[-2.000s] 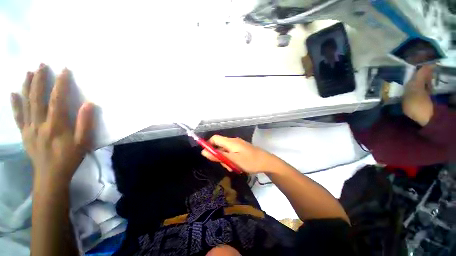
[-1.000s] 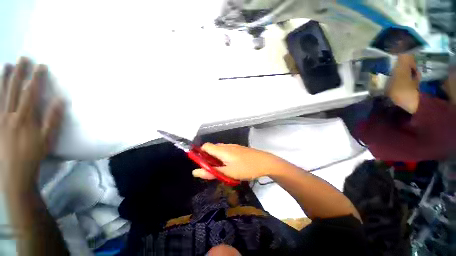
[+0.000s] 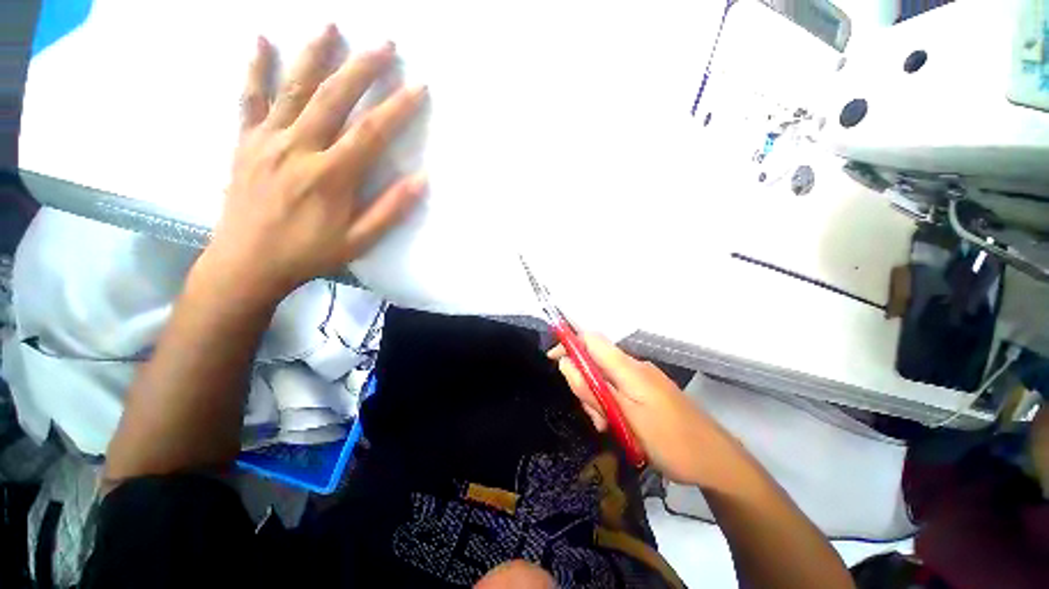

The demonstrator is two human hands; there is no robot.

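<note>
A large white panel [image 3: 472, 219] lies on the white machine table and glares into it, so its outline is mostly hard to tell. My left hand [image 3: 311, 173] lies flat on it with the fingers spread. My right hand [image 3: 615, 397] is shut on the red handles of the scissors [image 3: 598, 385]. The silver blades point up and to the left over the panel near the table's front edge and look closed.
The sewing machine head [image 3: 943, 92] is at the upper right, with a phone [image 3: 949, 305] and brown tab [image 3: 897, 291] below it. White pieces [image 3: 104, 299] and a blue bin [image 3: 334, 466] are below left. White panels [image 3: 794, 460] hang below right.
The view has swung left, bringing the machine head into sight. The scissors were tilted more to the left and now point more steeply upward. My left hand is farther in over the panel.
</note>
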